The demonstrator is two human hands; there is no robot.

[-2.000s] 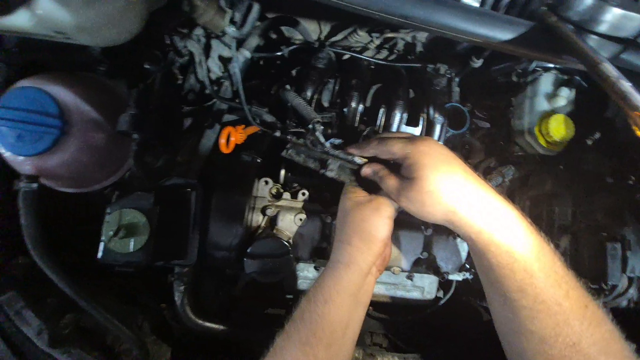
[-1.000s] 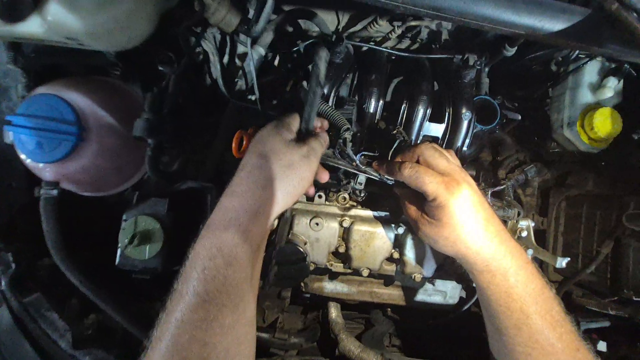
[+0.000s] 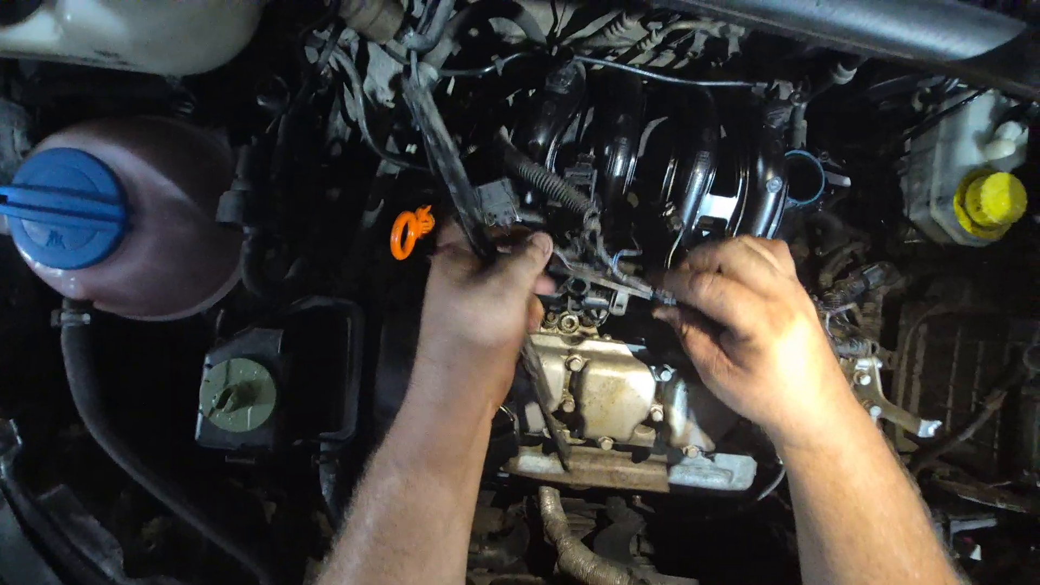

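My left hand (image 3: 487, 292) is closed around a dark wiring harness (image 3: 443, 154), which runs down from the upper left; a dark strip hangs below the hand over the metal valve cover (image 3: 601, 390). My right hand (image 3: 739, 317) pinches the right end of a thin taped wire bundle (image 3: 609, 280) between thumb and fingers. This bundle stretches between both hands, above the valve cover. Behind it a corrugated conduit (image 3: 548, 179) slopes toward the black intake manifold runners (image 3: 621, 154). An orange dipstick handle (image 3: 404, 234) is just left of my left hand.
At left sits a pinkish coolant tank (image 3: 171, 219) with a blue cap (image 3: 69, 207). Below it is a pale green round cap (image 3: 238, 396). A fluid reservoir with a yellow cap (image 3: 991, 201) stands at upper right. A metal bracket (image 3: 890, 394) lies beyond my right hand.
My hands, close together two seconds ago, are now apart with the wire bundle between them. The valve cover, largely hidden by my arms then, shows between them. The view has shifted somewhat.
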